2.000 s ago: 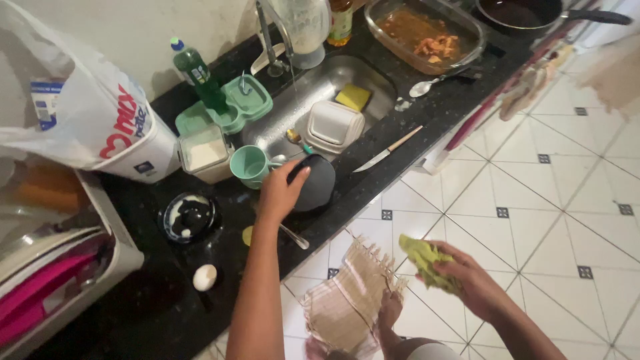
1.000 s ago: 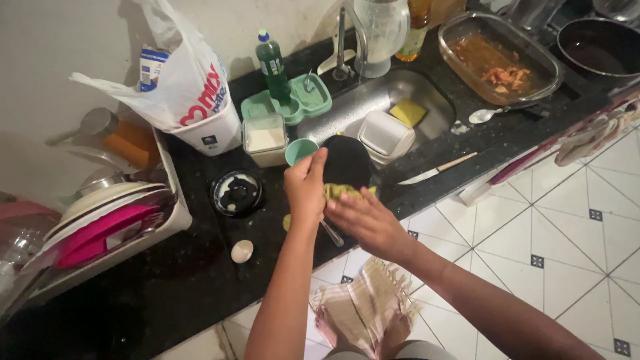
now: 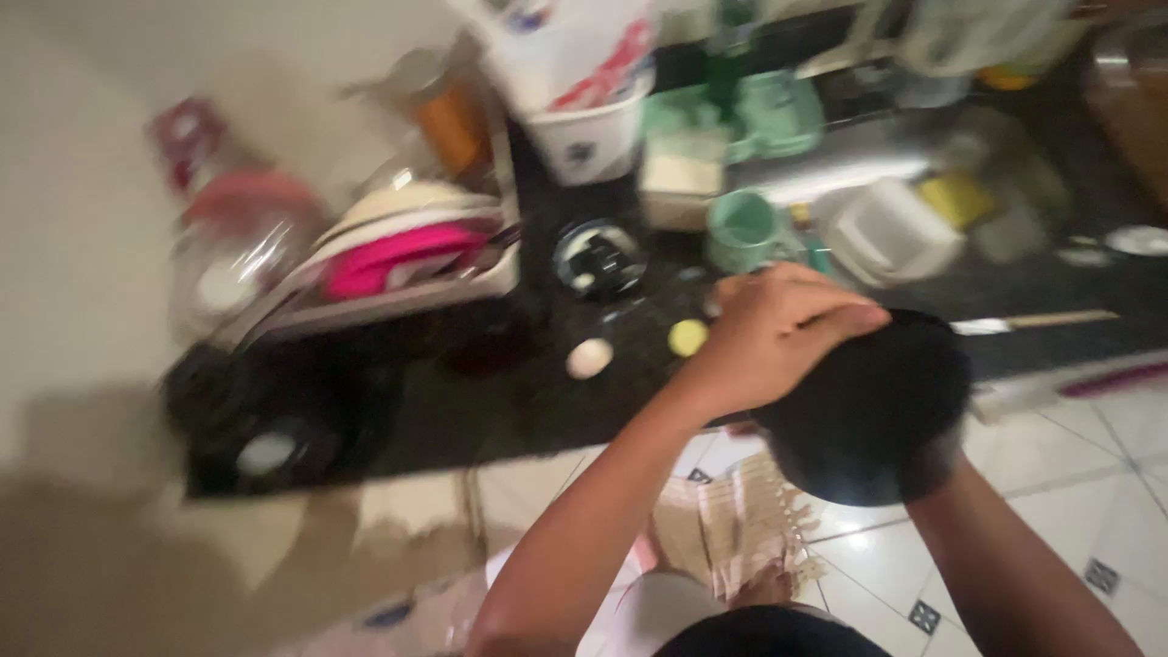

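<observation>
A black round pan or pot (image 3: 867, 415), blurred, is held in front of the counter edge. My left hand (image 3: 789, 333) grips its rim from the upper left. The forearm of my right hand reaches up from the lower right and ends behind the black vessel, which hides that hand. Left of my left hand lie a yellow round piece (image 3: 688, 338) and an egg (image 3: 589, 358) on the black counter. A green mug (image 3: 744, 228) stands just beyond my left hand, beside a white container (image 3: 890, 228) at the sink.
A dish rack (image 3: 392, 306) with plates and a pink item stands at the left. Behind are a white bin (image 3: 589, 141) with a plastic bag and a green egg carton or tray (image 3: 780, 114). A knife (image 3: 1049, 321) lies right of the vessel, a yellow sponge (image 3: 956, 199) in the sink.
The black vessel has come away from beside the sink toward me, in my left hand. My right hand, which held a yellow-green cloth, is now hidden behind it. The view has swung left.
</observation>
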